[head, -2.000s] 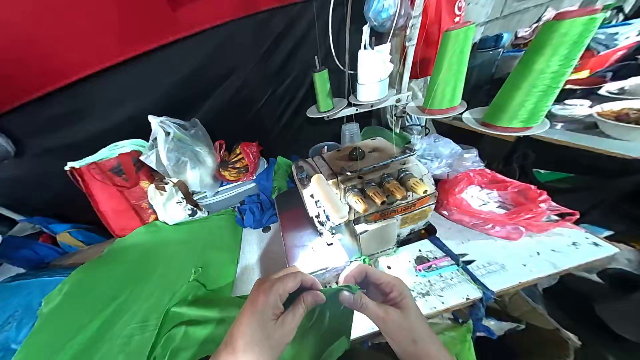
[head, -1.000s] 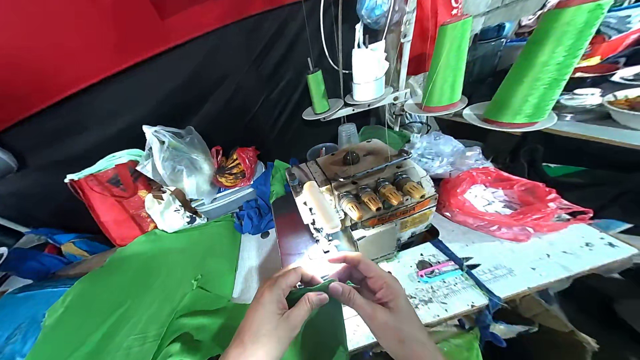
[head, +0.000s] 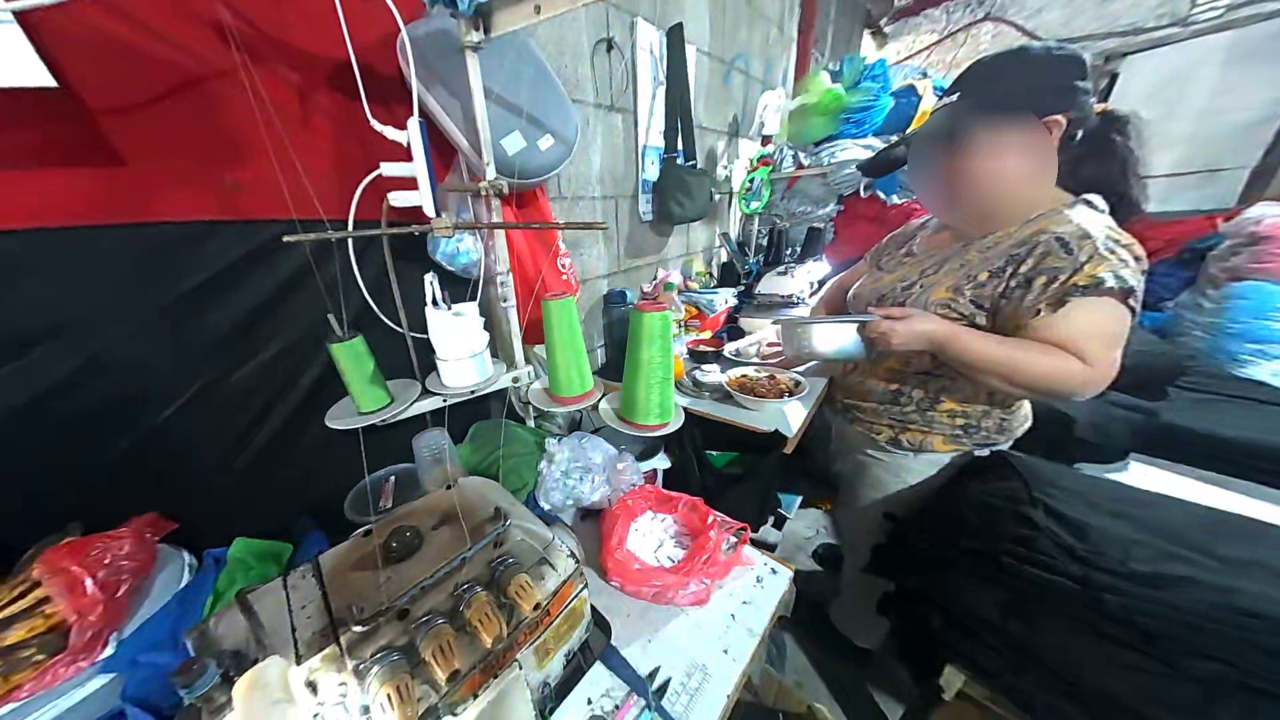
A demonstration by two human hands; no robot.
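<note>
Neither of my hands shows in the head view now. An overlock sewing machine (head: 420, 610) fills the lower left, its row of tension dials facing front. Behind it, a thread stand (head: 440, 400) bears a small green thread spool (head: 358, 372), a white cone wrapped in white material (head: 460, 345) and large green thread cones (head: 648, 368). A red plastic bag (head: 665, 550) with white pieces inside lies on the white table (head: 690, 640), right of the machine. The green cloth from before is out of view.
A person (head: 985, 280) stands at the right, holding a metal pot (head: 825, 340) beside a side table (head: 790, 408) with a bowl of food (head: 765, 386). Black cloth (head: 1090, 570) is heaped at the lower right. A clear plastic bag (head: 585, 470) lies behind the red one.
The view has swung up and to the right. Both hands and the green cloth they held between their fingers have left the view, and the person with the pot has come into it.
</note>
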